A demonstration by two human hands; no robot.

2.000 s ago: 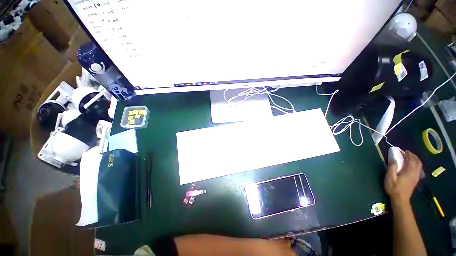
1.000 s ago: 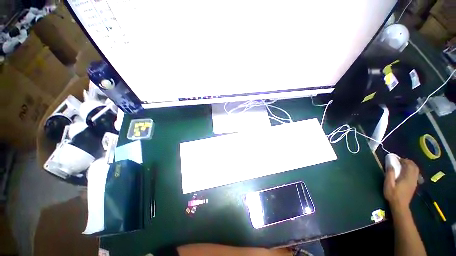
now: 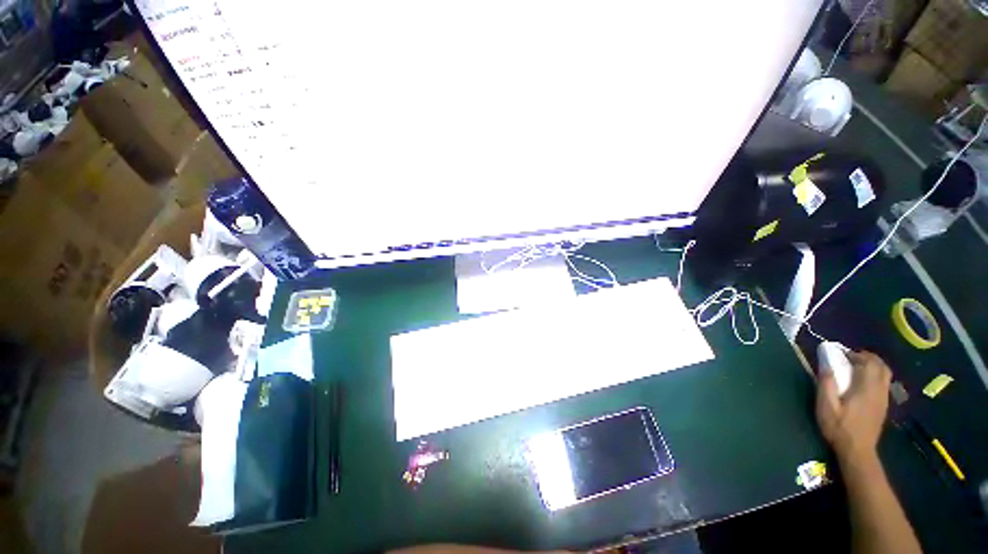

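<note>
My right hand (image 3: pixel 856 398) rests over a small white mouse (image 3: pixel 834 368) at the right end of the bench, its white cable running up and left. A large bright monitor (image 3: pixel 477 119) fills the top, with rows of small text at its left side. A long plain white slab (image 3: pixel 547 355) lies below it. My left hand is not in view; only a sliver of forearm shows at the bottom edge. A dark smartphone (image 3: pixel 605 458) with glare lies near the bench's front edge.
A dark green pouch (image 3: pixel 274 449), thin black stick (image 3: pixel 335 438) and clear box with yellow pieces (image 3: pixel 311 311) lie left. White camera-like units (image 3: pixel 168 373) fill a carton at left. A dark bottle (image 3: pixel 257 233) stands beside the monitor. Yellow tape (image 3: pixel 917 324) and a black bag (image 3: pixel 807 200) are right.
The view has tilted up, so the bench things sit lower and more of the monitor shows. The left forearm has mostly dropped out of the picture. My right hand stays on the mouse.
</note>
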